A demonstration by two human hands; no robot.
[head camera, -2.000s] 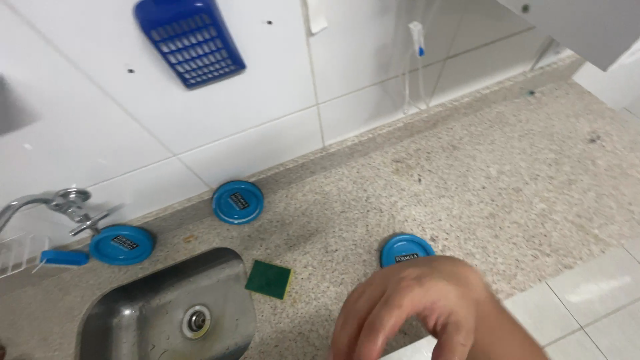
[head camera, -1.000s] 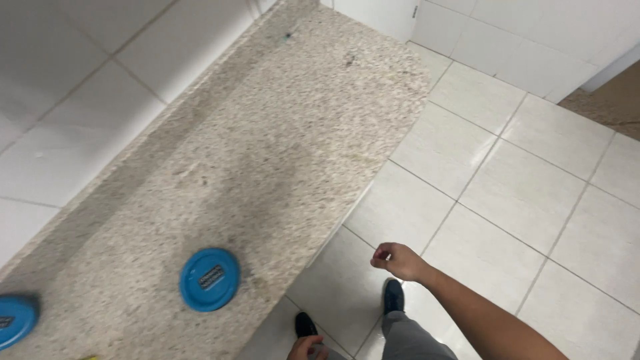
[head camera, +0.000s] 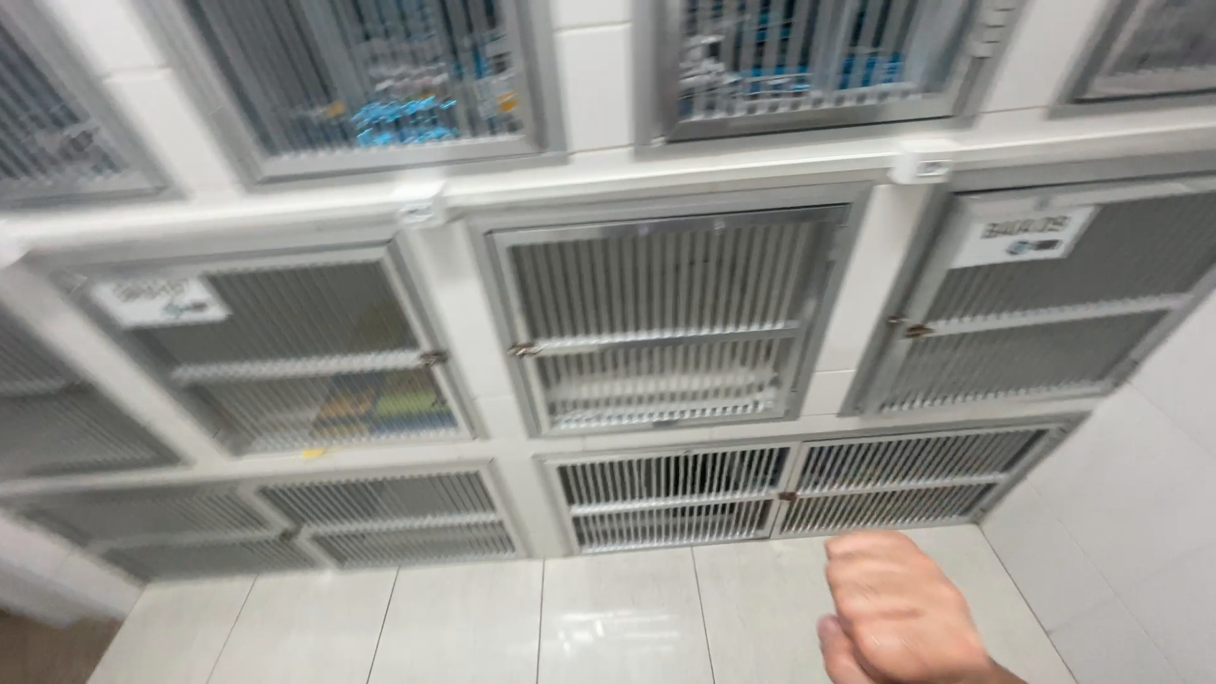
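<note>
My right hand (head camera: 893,608) is at the lower right of the head view, above the tiled floor, its fingers curled and the back of the hand toward me. It touches nothing that shows, and whether anything is inside the fist cannot be seen. Beyond it stands a wall of barred metal cage doors. The nearest is a low double door (head camera: 787,496) with a latch at its middle. Above that a square barred door (head camera: 665,332) is closed, with a latch on its left edge. My left hand is out of view.
Floor tiles (head camera: 617,617) run up to the low doors. A white wall (head camera: 1121,494) bounds the right side. Blue and white items (head camera: 408,119) lie behind the bars of an upper cage, and yellow-green items (head camera: 399,394) behind a middle-left door. Signs bear writing.
The view has swung from the speckled counter with blue round lids to the wall of cages. My left hand, at the bottom edge a second ago, has left view.
</note>
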